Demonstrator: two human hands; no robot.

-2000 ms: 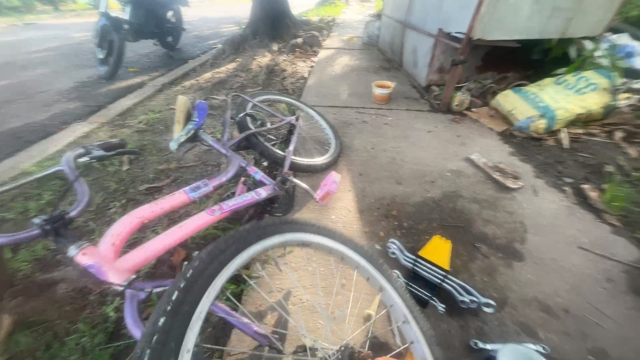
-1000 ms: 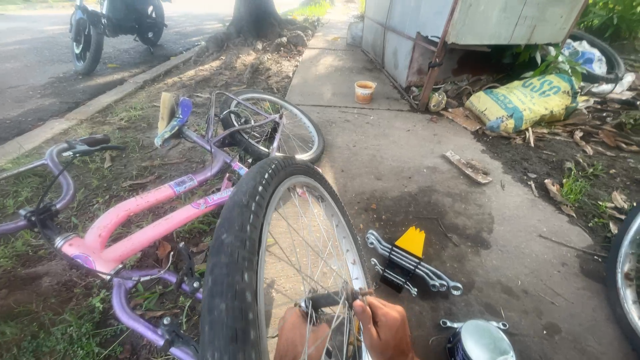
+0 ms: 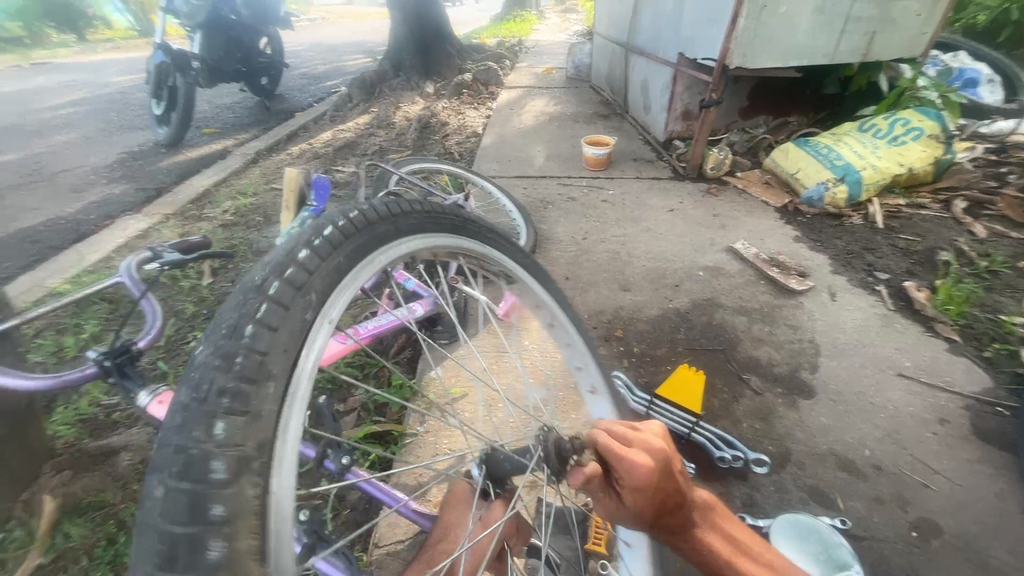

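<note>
A bicycle wheel with a black tire (image 3: 232,384) and silver rim stands tilted in front of me. My right hand (image 3: 636,476) has its thumb and fingers pinched on the axle end of the wheel hub (image 3: 512,464). Behind the spokes, my left hand (image 3: 472,528) is near the other end of the hub; the spokes partly cover it, and its grip cannot be made out. Beyond the wheel lies a pink and purple bicycle frame (image 3: 376,328), its handlebar (image 3: 148,308) at the left and its other wheel (image 3: 520,216) farther back.
Several wrenches (image 3: 688,420) in a holder with a yellow part (image 3: 682,388) lie on the pavement at right. Near them is a round metal container (image 3: 812,544) beside another wrench (image 3: 836,522). Farther off are a plastic tub (image 3: 598,152), a wood scrap (image 3: 772,266), a yellow sack (image 3: 868,160) and a parked motorcycle (image 3: 216,56).
Both hands have come into view at the hub since the oldest frame. The wheel, lower and more tilted then, has been raised and now covers more of the bicycle frame.
</note>
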